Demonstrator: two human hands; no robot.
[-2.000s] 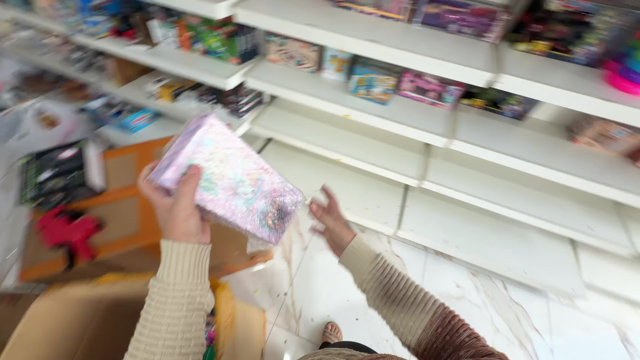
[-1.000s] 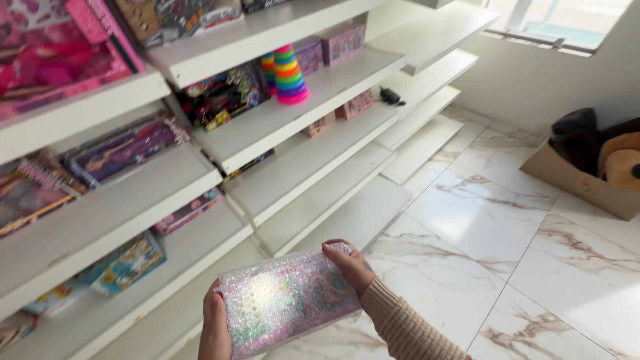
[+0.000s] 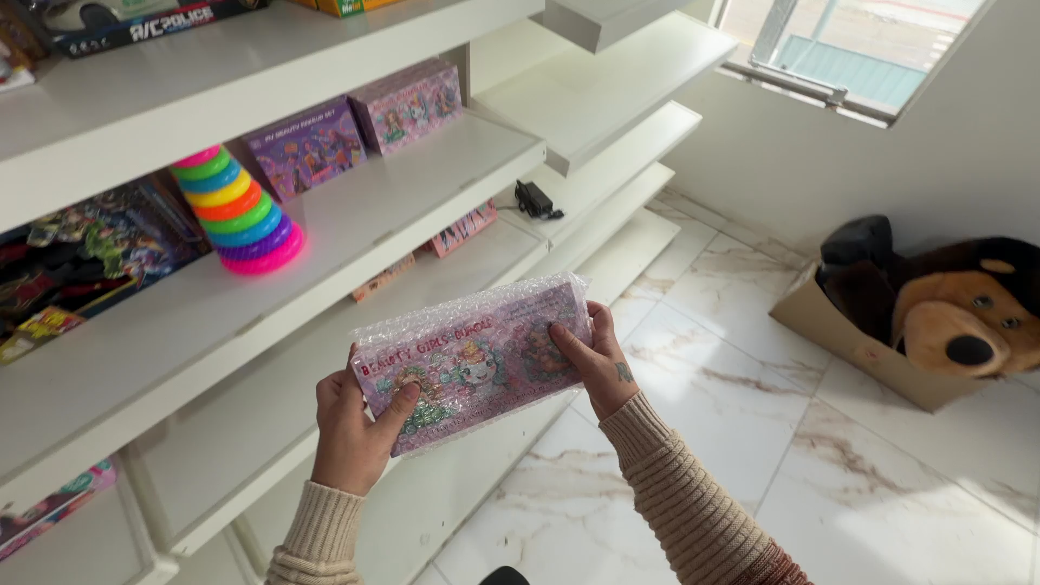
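Note:
A pink-purple toy box in bubble wrap (image 3: 475,370) is held level with the lower shelves, its printed face up. My left hand (image 3: 361,418) grips its left end, thumb on the front. At its right end my right hand (image 3: 597,353) holds on, thumb also on the face. Beyond it, on a white shelf (image 3: 390,195), stand a similar pink box (image 3: 410,106) and a purple boxed set (image 3: 309,148). Left of these is a rainbow stacking-ring tower (image 3: 240,213).
A black power adapter (image 3: 534,200) lies on a shelf behind the box. Pink boxes (image 3: 463,229) sit one shelf lower. At right on the marble-look floor, a cardboard box (image 3: 861,345) holds a large plush bear (image 3: 955,317), below a window (image 3: 861,49).
Two seconds ago only my left hand held the wrapped box; now both do. The view has swung right along the shelves, and the box's printed face now shows clearly.

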